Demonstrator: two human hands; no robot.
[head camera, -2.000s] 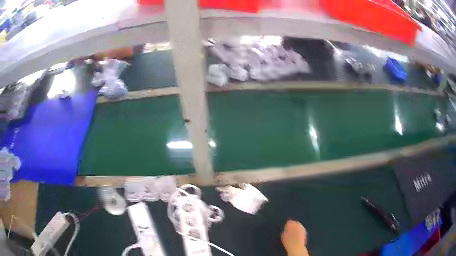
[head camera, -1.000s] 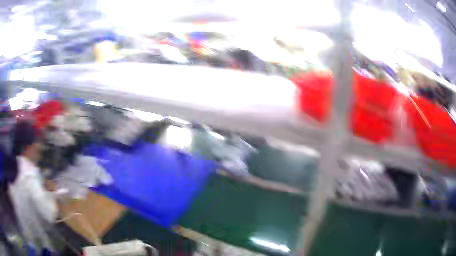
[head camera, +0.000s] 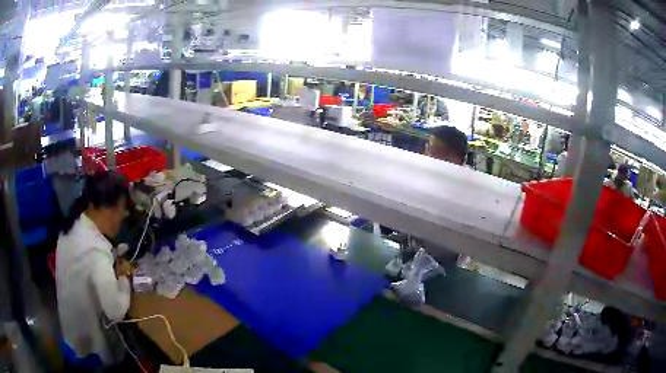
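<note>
Neither of my hands is in the picture. Nearest in front of me, the end of a white power strip (head camera: 206, 369) is cut off by the bottom edge. A pale cable (head camera: 166, 331) runs from it across a brown board (head camera: 182, 326). A pile of white socket units (head camera: 179, 266) lies on the bench behind the board, beside a flat bright blue sheet (head camera: 281, 284).
A person in a white top (head camera: 91, 280) works at the left bench. A long white overhead shelf (head camera: 350, 175) crosses the view and holds red bins (head camera: 577, 222) at right. A grey post (head camera: 555, 291) stands at right. The green belt (head camera: 409, 339) is below.
The view has swung up and to the left. The hand seen near the bottom two seconds ago is out of the picture, as are most bench items. The person at left and the shelf now show clearly.
</note>
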